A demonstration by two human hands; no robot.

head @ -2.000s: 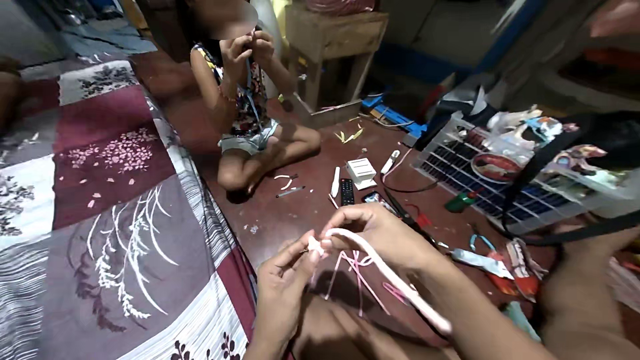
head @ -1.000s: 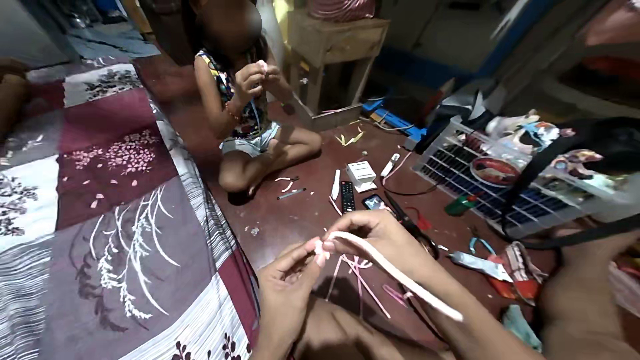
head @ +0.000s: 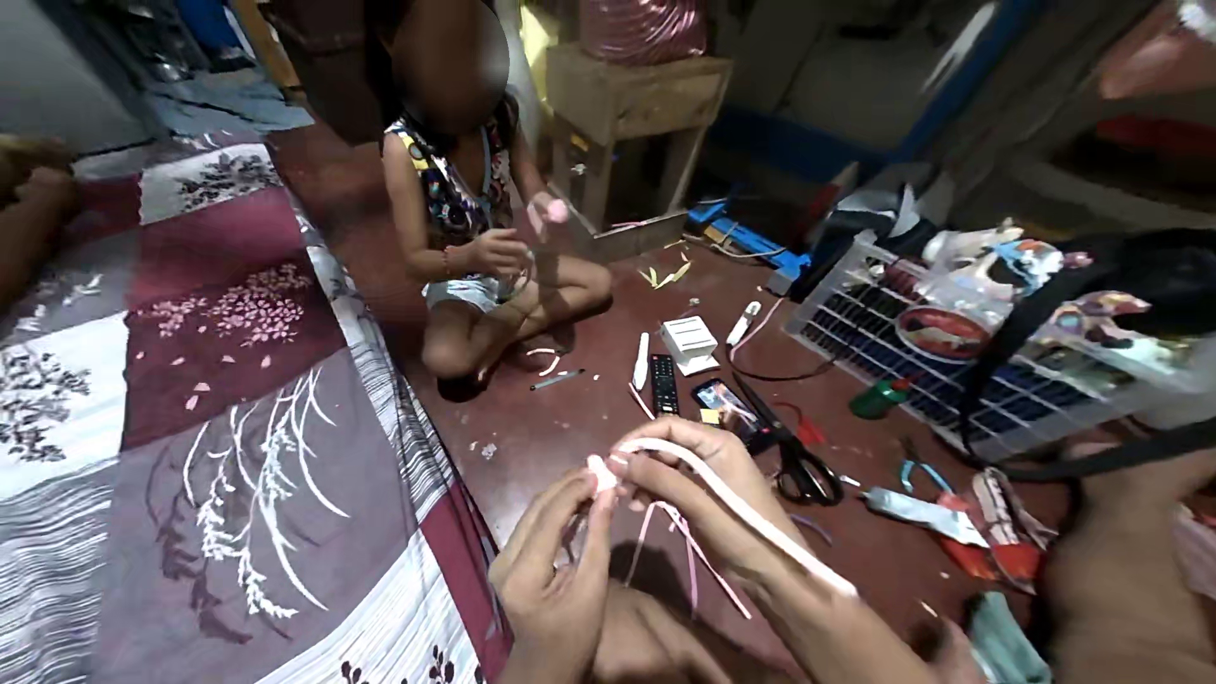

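My left hand (head: 560, 551) pinches a small pale pink piece (head: 602, 475) between thumb and fingertips; its material is unclear. Against it, my right hand (head: 698, 484) grips one end of a thick, soft white-pink strip (head: 760, 525), whose free length lies over my right wrist and forearm. Thin pink strands (head: 692, 551) hang below my hands, and where they attach is hidden. Black-handled scissors (head: 807, 475) rest on the floor just beyond my right hand.
Across from me a person (head: 465, 218) sits cross-legged, a small pink thing in one hand. Patterned bedding (head: 237, 399) lies on the left. A remote control (head: 664, 385), a phone (head: 722, 399), a white box (head: 691, 342), a green bottle (head: 880, 398) and a wire-sided basket (head: 883, 380) are on the right.
The seated person's hands, held together near the face before, are now lower and apart. My hands stay close together at the pink piece.
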